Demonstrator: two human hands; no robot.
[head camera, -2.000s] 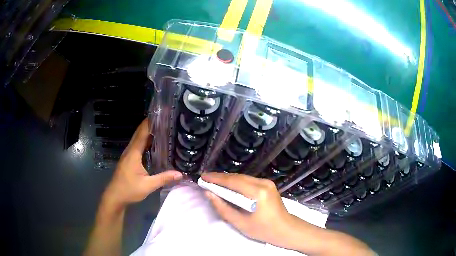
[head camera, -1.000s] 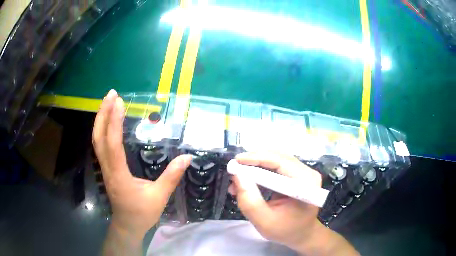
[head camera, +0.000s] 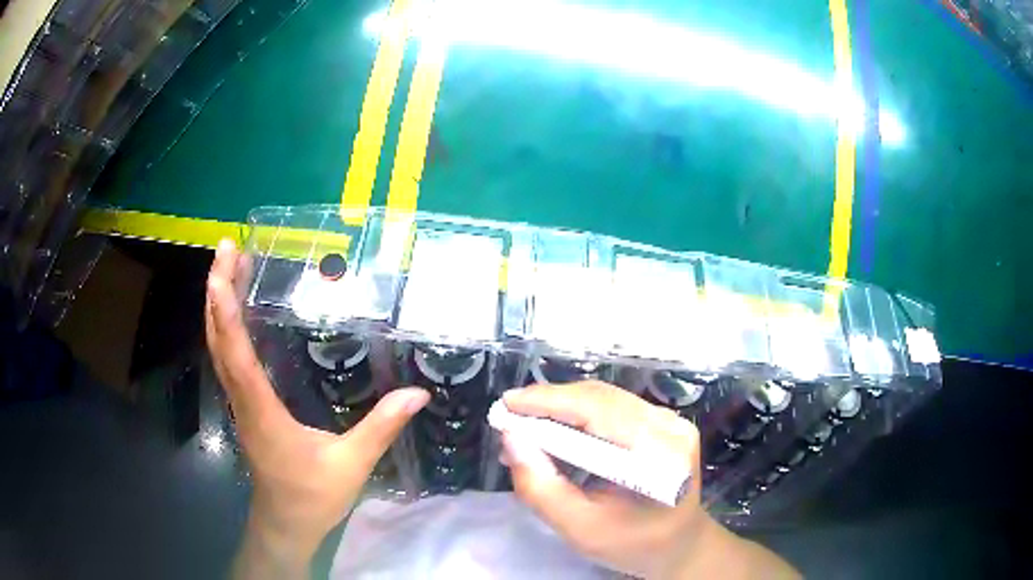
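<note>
A clear blister tray leans between my lap and the bench edge, its channels running towards me. Black round parts with silvery ring faces sit in rows in the channels. A dark dot marks its left end and a small white label its right end. My left hand rests on the tray's left end, fingers up along its side and thumb over a channel. My right hand holds a white marker pen over the channels; its tip is hidden by the fingers.
The green bench mat with yellow tape lies beyond the tray. Stacked clear trays stand at the left. Another clear tray edge shows at the top right. A brown surface shows below the bench at the left.
Since two seconds ago the tray appears lower and flatter in view, and my left hand has moved up along its left end. In the last second my right hand with the pen has shifted slightly left.
</note>
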